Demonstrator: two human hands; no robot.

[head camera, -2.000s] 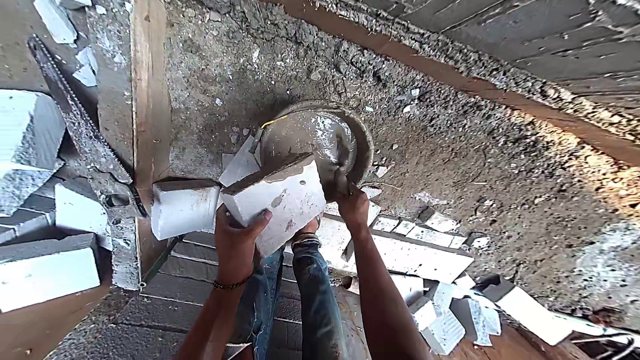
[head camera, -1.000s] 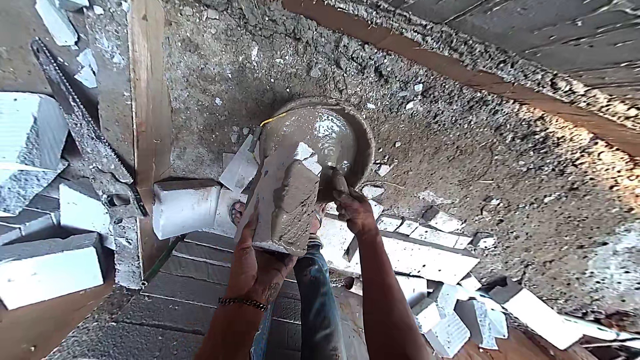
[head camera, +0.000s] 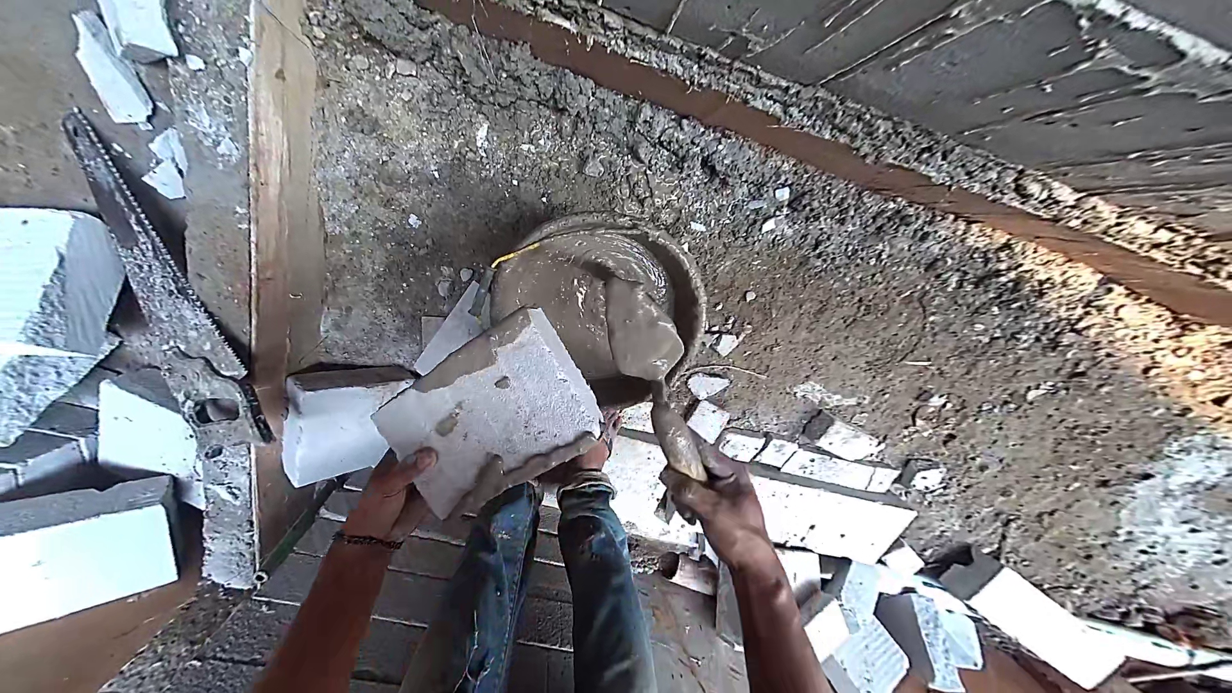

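Observation:
My left hand [head camera: 397,496] grips the lower left corner of a white lightweight concrete block [head camera: 510,404], whose upper and lower right edges carry wet grey mortar. My right hand [head camera: 717,496] is closed around the handle of a mortar-coated trowel [head camera: 679,443]. The trowel's blade, heaped with mortar, is over a round bucket [head camera: 695,289] of wet mortar. The block is tilted in front of the bucket's lower left rim and hides part of it.
A handsaw [head camera: 159,260] lies at the left beside a wooden board [head camera: 281,192]. White blocks [head camera: 87,558] are at the left, with another block [head camera: 337,433] near the bucket. Broken pieces [head camera: 866,635] lie lower right. A block wall [head camera: 962,77] runs across the upper right.
The block has been turned in my left hand, so its broad white face shows instead of the mortared side. The trowel has moved from beside the block to over the bucket, carrying mortar.

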